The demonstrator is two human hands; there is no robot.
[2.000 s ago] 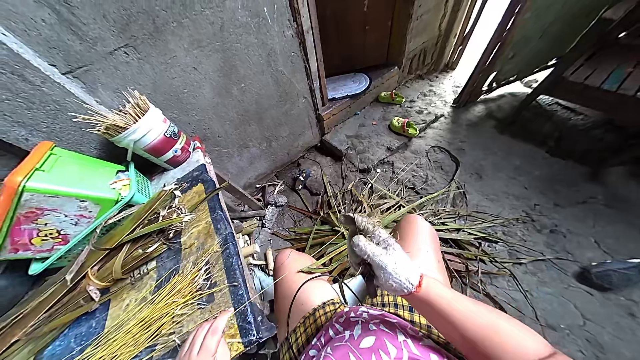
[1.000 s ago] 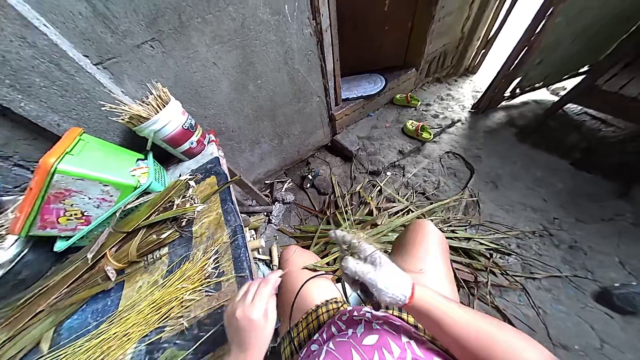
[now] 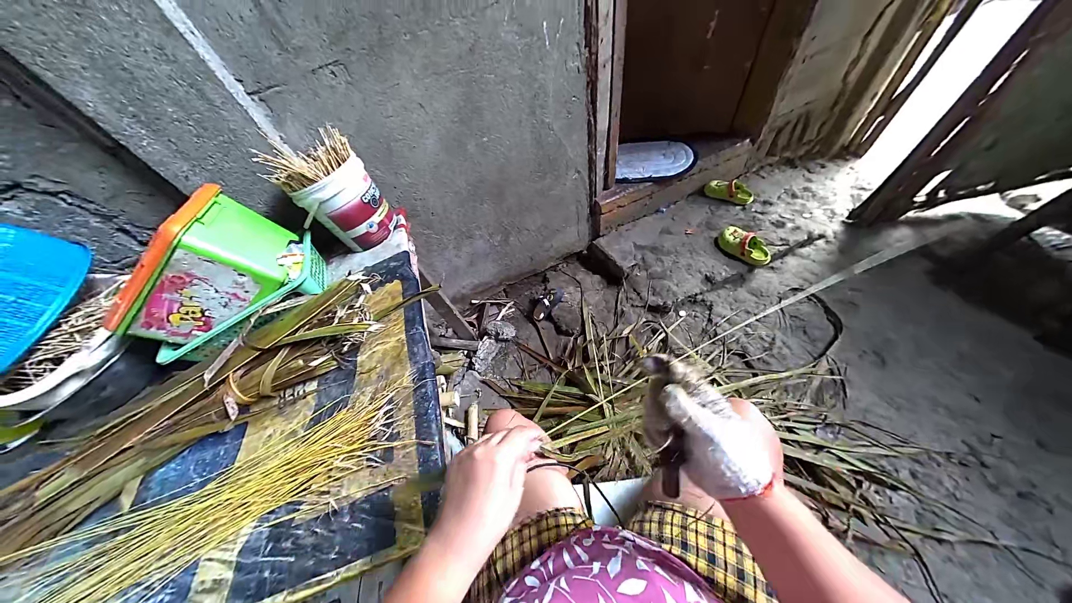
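My right hand (image 3: 716, 435), in a white knit glove with a dark-stained thumb, is closed around a dark-handled tool, likely a knife (image 3: 672, 461), above my lap. My bare left hand (image 3: 494, 469) is over my left knee, its fingers bent together at a thin dark strip of palm leaf; how firmly it grips cannot be told. A long pale strip (image 3: 821, 289) runs from near the glove toward the upper right. Beyond my knees lies a heap of green-brown palm leaf strips (image 3: 603, 402). On the table at left are a bundle of thin yellow leaf midribs (image 3: 243, 494) and unstripped leaves (image 3: 167, 419).
The blue-and-yellow table (image 3: 427, 402) stands at my left. A bucket of cut sticks (image 3: 343, 205), a green and orange container (image 3: 230, 260) in a teal basket (image 3: 314, 264) and a blue lid (image 3: 38, 289) are farther back. Green clogs (image 3: 743, 245) lie near the door sill (image 3: 670, 186).
My left hand has moved from beside the table over to my left knee, nearer the gloved hand. A long pale strip now shows at the upper right.
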